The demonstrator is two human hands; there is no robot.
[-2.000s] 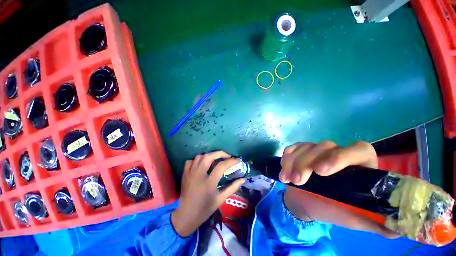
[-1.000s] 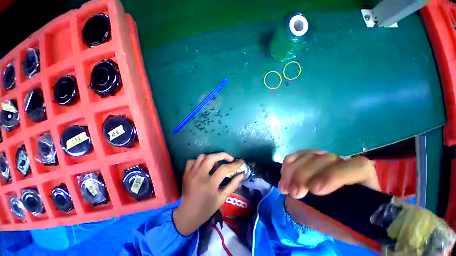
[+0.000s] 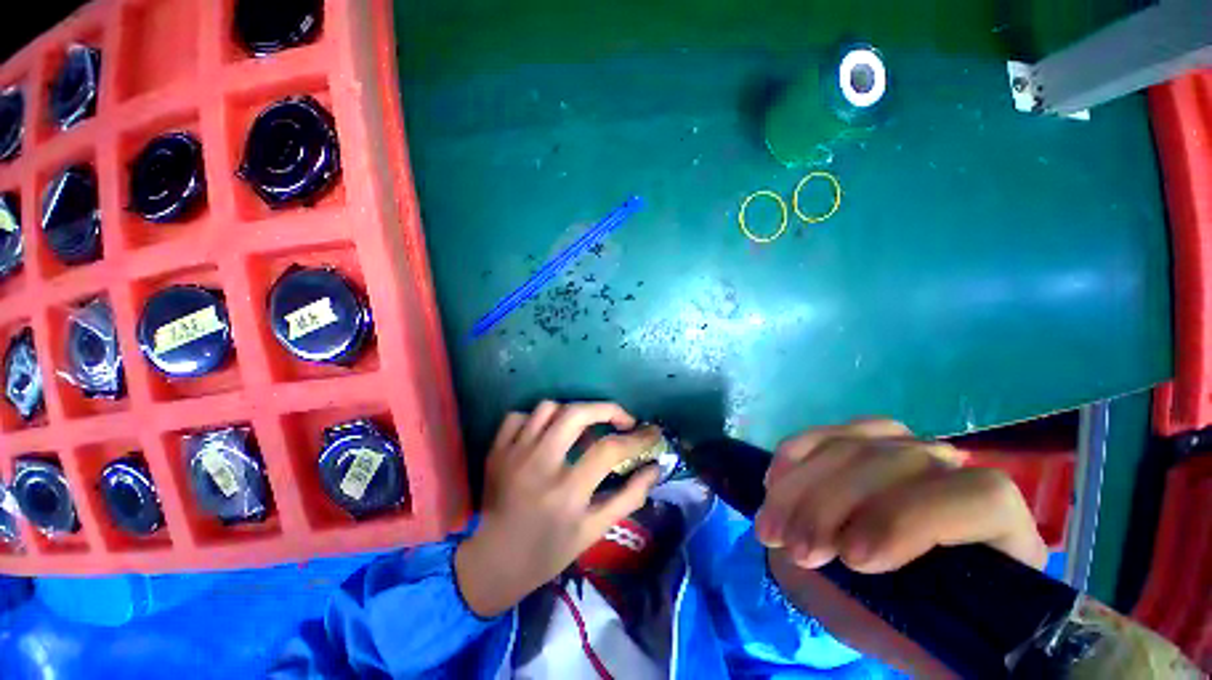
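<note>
My left hand (image 3: pixel 552 498) holds a small round black and silvery lens assembly (image 3: pixel 651 456) at the bench's near edge; the fingers hide most of it. A strip of pale label shows on it. My right hand (image 3: pixel 884 498) is wrapped around the thick black electric screwdriver (image 3: pixel 964 598), whose tape-wrapped end is cut off at the lower right. The screwdriver's dark front end points left at the lens assembly; I cannot tell if they touch. Tiny black screws (image 3: pixel 565 308) lie scattered on the green mat beside a blue stick (image 3: pixel 556 268).
A red-orange compartment tray (image 3: pixel 432 458) with round black pieces fills the left. Two yellow rings (image 3: pixel 817 198) and a green bottle with a white top (image 3: pixel 861 77) stand further back. A grey post (image 3: pixel 1130 60) and red-orange trays (image 3: pixel 1192 253) are at right.
The view has shifted, so mat items appear further right and the tray higher. The screwdriver's rear end now points lower and leaves the picture. Both hands keep their holds.
</note>
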